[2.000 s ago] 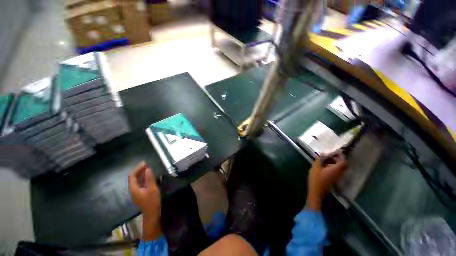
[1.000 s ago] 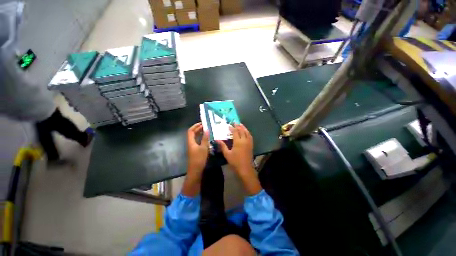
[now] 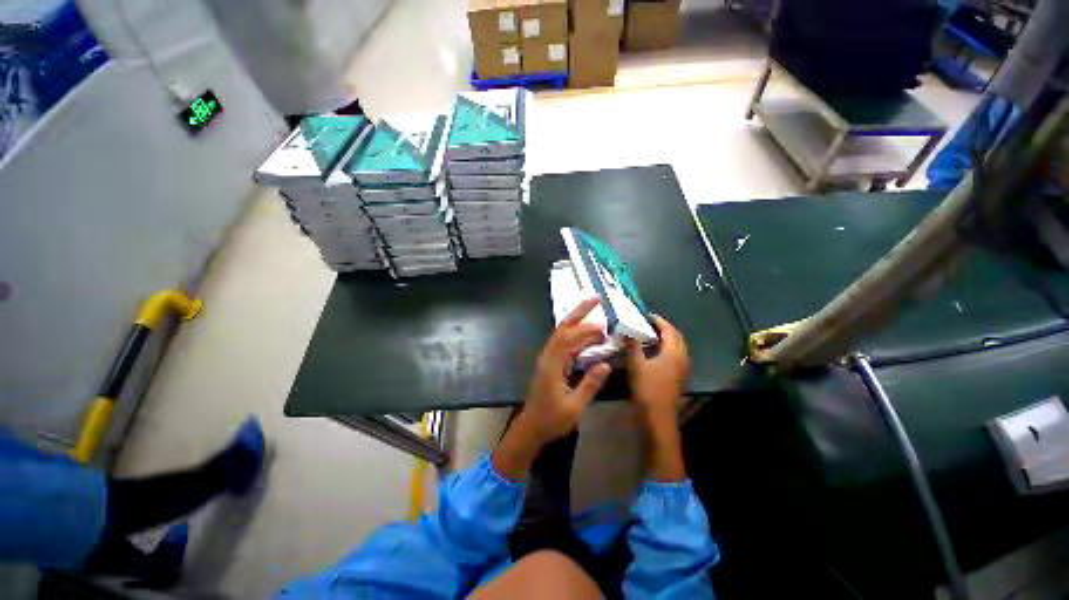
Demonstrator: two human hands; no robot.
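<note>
A teal and white retail box [image 3: 608, 285] is tilted up on its side, its teal face turned to the right. My left hand [image 3: 567, 373] holds its near left side. My right hand [image 3: 659, 366] grips its near right corner. More white box shows just beneath and left of it; my fingers partly hide this, so I cannot tell how many boxes are there. Three tall box stacks [image 3: 485, 193] with teal tops stand at the table's far left.
The dark green table [image 3: 434, 352] lies before me. A slanted pole [image 3: 879, 275] and metal rail [image 3: 909, 457] are to the right, with a white box [image 3: 1036, 443] on the conveyor. A person's leg [image 3: 176, 475] is at the lower left. Cartons [image 3: 519, 41] stand behind.
The view has swung left. The box between my hands, flat a second ago, is now tilted up with its teal face to the right. A person's leg has appeared at the lower left.
</note>
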